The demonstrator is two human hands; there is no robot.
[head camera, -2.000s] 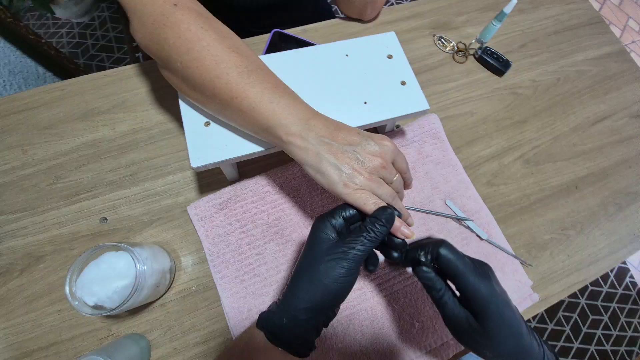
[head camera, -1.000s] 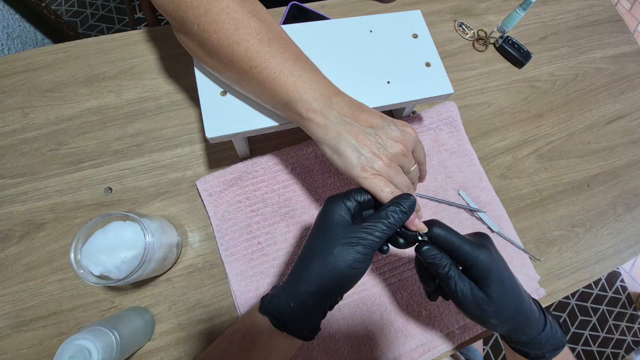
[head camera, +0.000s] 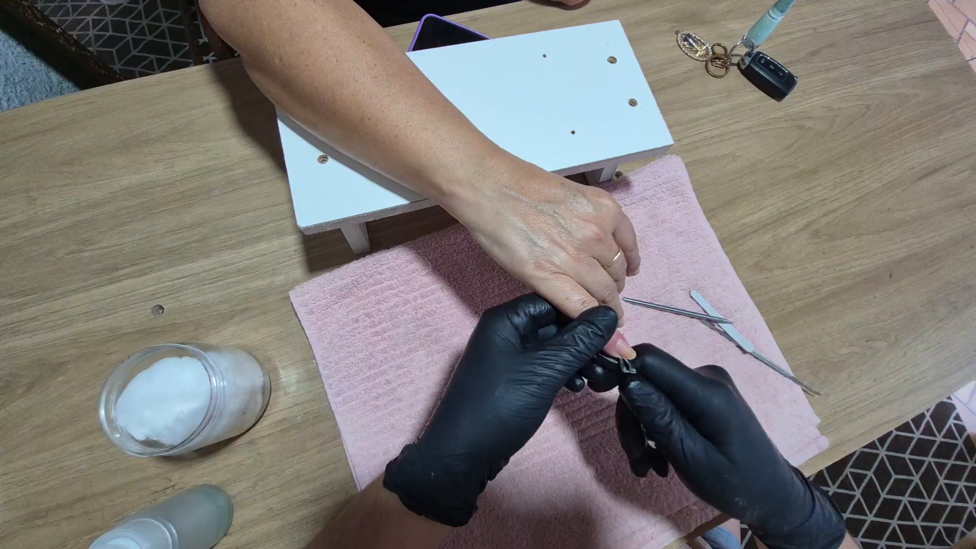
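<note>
My left hand (head camera: pixel 507 389), in a black glove, grips a finger of another person's hand (head camera: pixel 564 236), whose forearm lies across a white hand rest (head camera: pixel 534 99). My right hand (head camera: pixel 701 435), also gloved in black, is closed on a small metal tool, likely cuticle nippers (head camera: pixel 627 365); its tip is at the fingernail (head camera: pixel 624 348) and most of it is hidden by my fingers. Both my hands are over a pink towel (head camera: pixel 396 343). On the towel, right of the held finger, a metal manicure tool (head camera: pixel 671 309) crosses a thin nail file (head camera: pixel 720 321).
At the left stand a clear jar of white cotton (head camera: pixel 164 400) and a frosted bottle (head camera: pixel 179 518). Car keys (head camera: pixel 768 75) with a keyring lie at the upper right of the wooden table (head camera: pixel 823 229). A phone (head camera: pixel 446 33) lies behind the hand rest.
My right hand has turned a little, and the metal tip now shows at the nail. My left hand keeps its hold on the finger. The view has shifted slightly.
</note>
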